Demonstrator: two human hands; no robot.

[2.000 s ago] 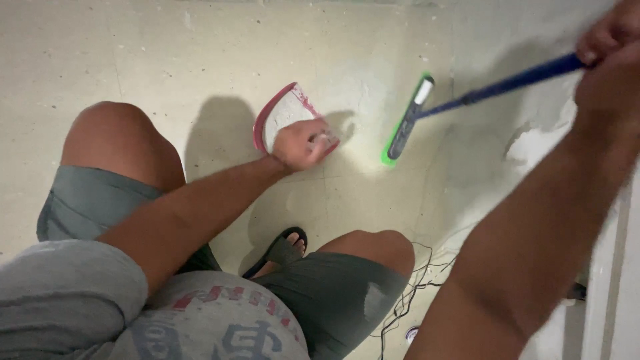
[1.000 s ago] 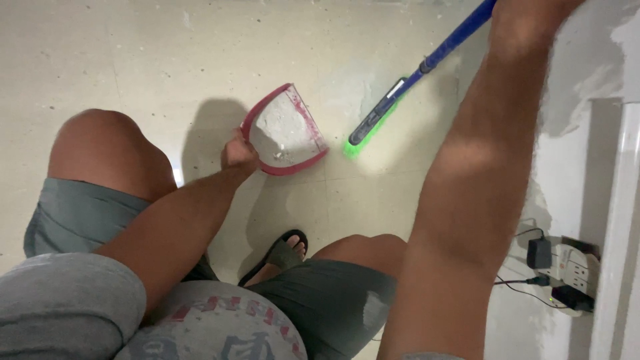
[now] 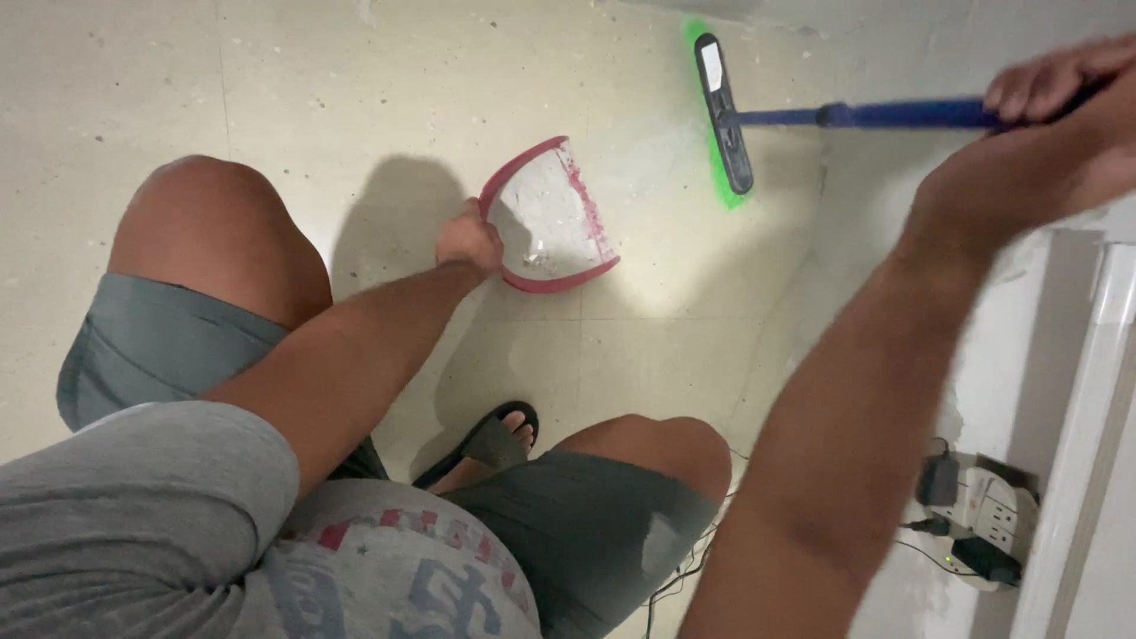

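Note:
My left hand [image 3: 470, 238] grips the handle side of a red dustpan [image 3: 548, 286], which rests on the floor with its straight edge toward the right. Whitish dust covers the pan's inside, with small bits of debris near its lower part. My right hand [image 3: 1047, 102] is closed around the blue handle [image 3: 914, 114] of a push broom at the upper right. The broom's dark head [image 3: 724, 115] with green bristles stands on the floor to the right of the dustpan, apart from it. My right fingers are partly blurred.
Specks dot the pale tiled floor [image 3: 355, 80]. A wall with patchy paint runs along the right, holding an outlet adapter [image 3: 994, 515] with plugs. Black cables [image 3: 679, 577] lie near my right knee. My sandalled foot [image 3: 510, 435] is below the dustpan.
Since a second ago, the broom head has moved right, away from the dustpan, and its handle has swung nearly level across the view. Two seconds ago my left hand was over the pan's open side.

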